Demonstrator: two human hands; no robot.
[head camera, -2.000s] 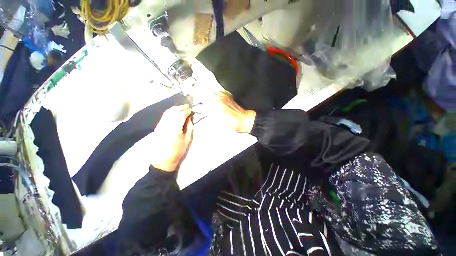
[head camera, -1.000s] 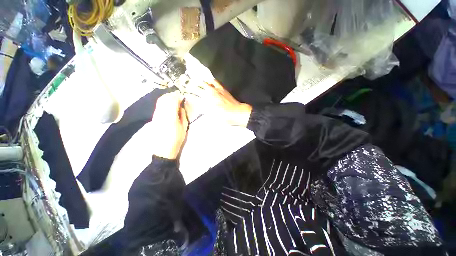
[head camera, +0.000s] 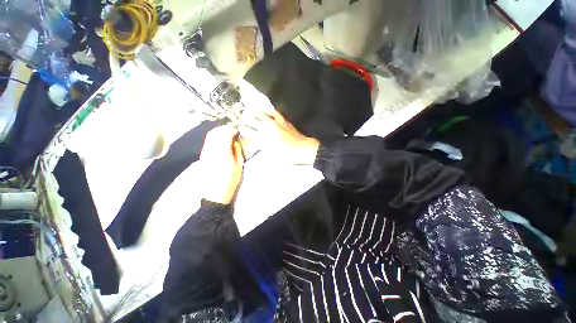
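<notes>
A long curved black cut piece (head camera: 155, 183) lies on the white table and runs up to the needle area (head camera: 226, 101). My left hand (head camera: 222, 161) is at its upper end, fingertips together just below the needle area. My right hand (head camera: 281, 140) lies flat beside it, fingers pointing to the needle. The hands almost touch. Bright glare washes out the fingers and whatever is under them, so a grip cannot be made out. A wider black piece (head camera: 312, 91) lies right of the needle, partly over a red scissors handle (head camera: 357, 68).
A dark scalloped-edge piece (head camera: 85, 221) lies at the table's left end. The pale machine arm (head camera: 284, 28) crosses the top. A yellow cord coil (head camera: 131, 30) is at upper left, a clear plastic bag (head camera: 442, 57) at upper right. A dark heap (head camera: 486, 158) sits right.
The camera view has shifted slightly. Both hands stay close to the needle area with little visible movement, and the curved black piece lies nearly the same.
</notes>
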